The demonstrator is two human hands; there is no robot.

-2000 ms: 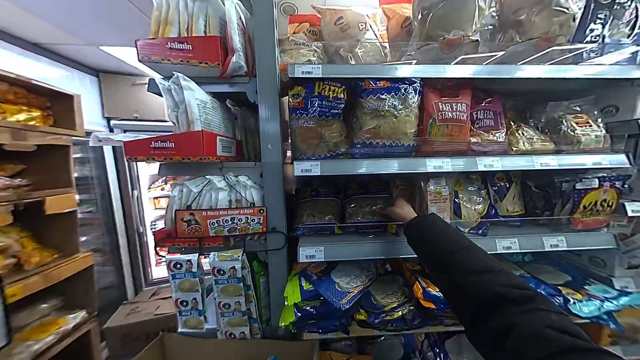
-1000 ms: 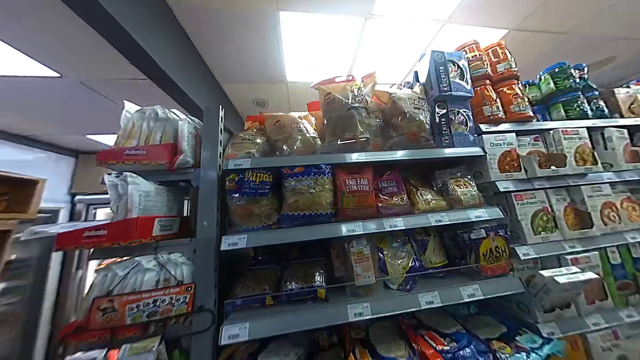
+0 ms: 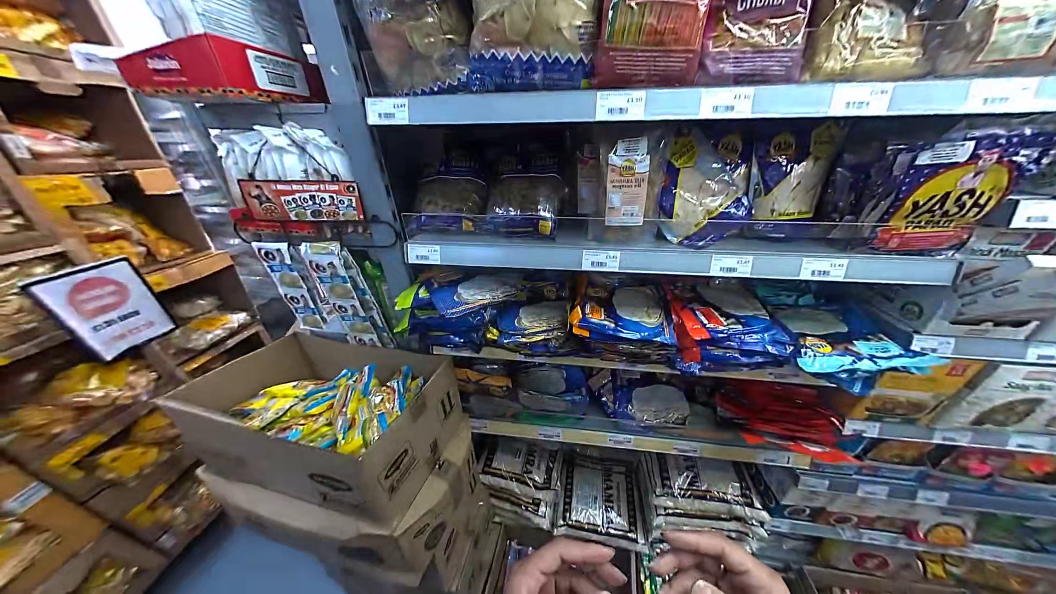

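Observation:
My left hand [image 3: 565, 565] and my right hand [image 3: 714, 561] are at the bottom edge, side by side with a small gap between them. Their fingers are curled and apart, with nothing seen in either. Just beyond them lie stacks of silver and black packets [image 3: 601, 495] on a low shelf. Higher up, blue packets of round flat food [image 3: 635, 309] fill one shelf. Above those stand clear and blue bags [image 3: 528, 186], a paper-labelled packet [image 3: 631, 177] and a large Yash bag [image 3: 949, 194].
An open cardboard box [image 3: 330, 478] of yellow and blue packets stands on more boxes at the left. Behind it are a wooden rack of bagged snacks [image 3: 99, 379] and a framed sign [image 3: 99, 307]. Metal shelf edges [image 3: 660, 256] run across in front.
Two seconds ago my right arm reached to the bags on the middle shelf; now both hands are low in view. The view has tipped down since one second ago, when no hand showed.

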